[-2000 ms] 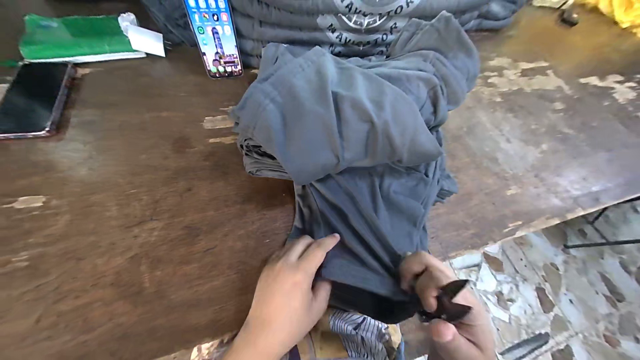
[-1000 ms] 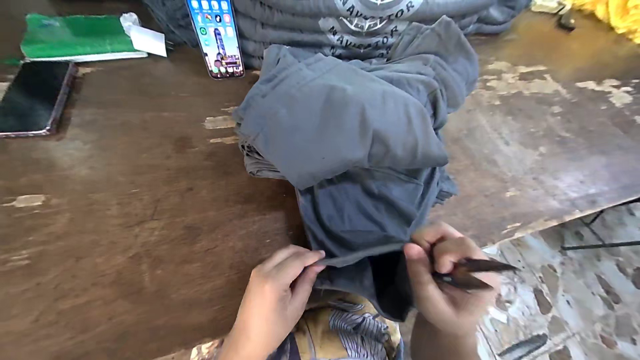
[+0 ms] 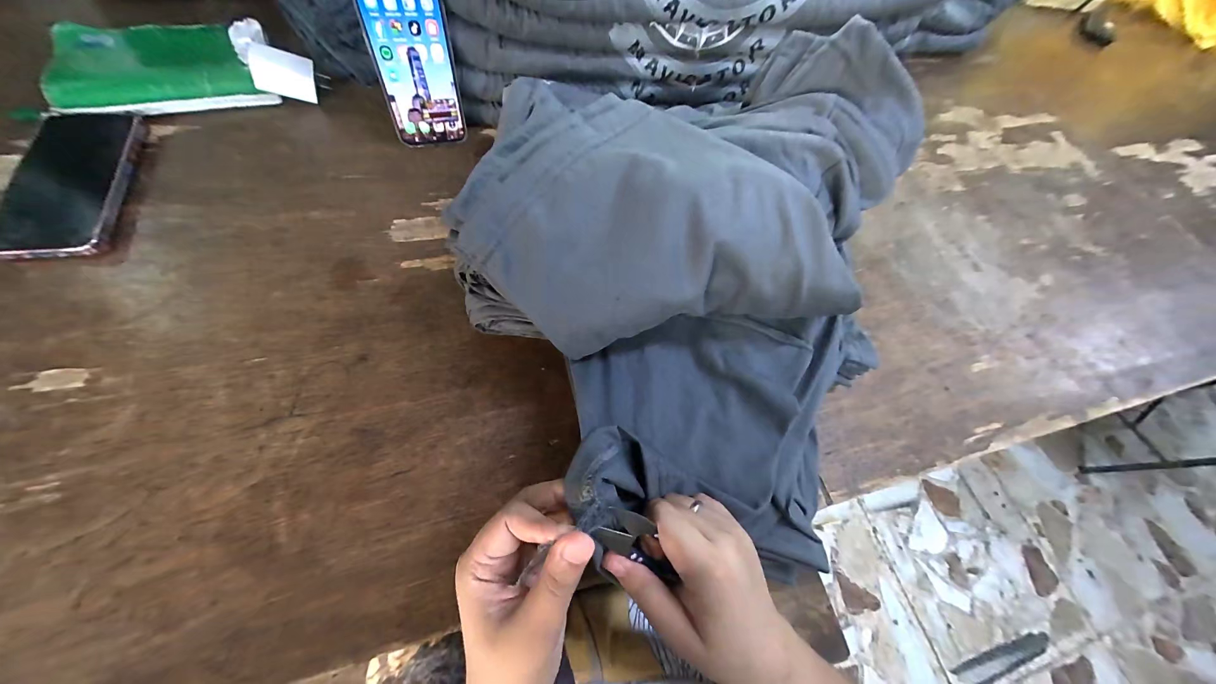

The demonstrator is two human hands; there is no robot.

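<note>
A grey fabric garment [image 3: 703, 399] hangs from a folded grey bundle [image 3: 655, 209] down toward the table's near edge. Between finger and thumb, my left hand [image 3: 522, 570] pinches the seamed edge of the garment, which is bunched up there. Thread snips [image 3: 627, 534] are in my right hand [image 3: 708, 579], their blades pointing left at the pinched edge. The blades are close to the left fingertips; whether they touch the cloth, I cannot tell. The fingers hide the handles of the snips.
Stacked grey printed garments [image 3: 570, 47] lie at the back. A lit phone [image 3: 413, 71] leans near them. Left are a dark phone [image 3: 66, 185] and a green packet [image 3: 147, 66] with a white tag. Yellow material [image 3: 1183, 17] is at the far right, above the wooden table [image 3: 285, 408] and tiled floor.
The garment's edge, earlier stretched between both hands, is now bunched at my left fingers. My right hand has moved left, and the snips, pointing right before, now point left.
</note>
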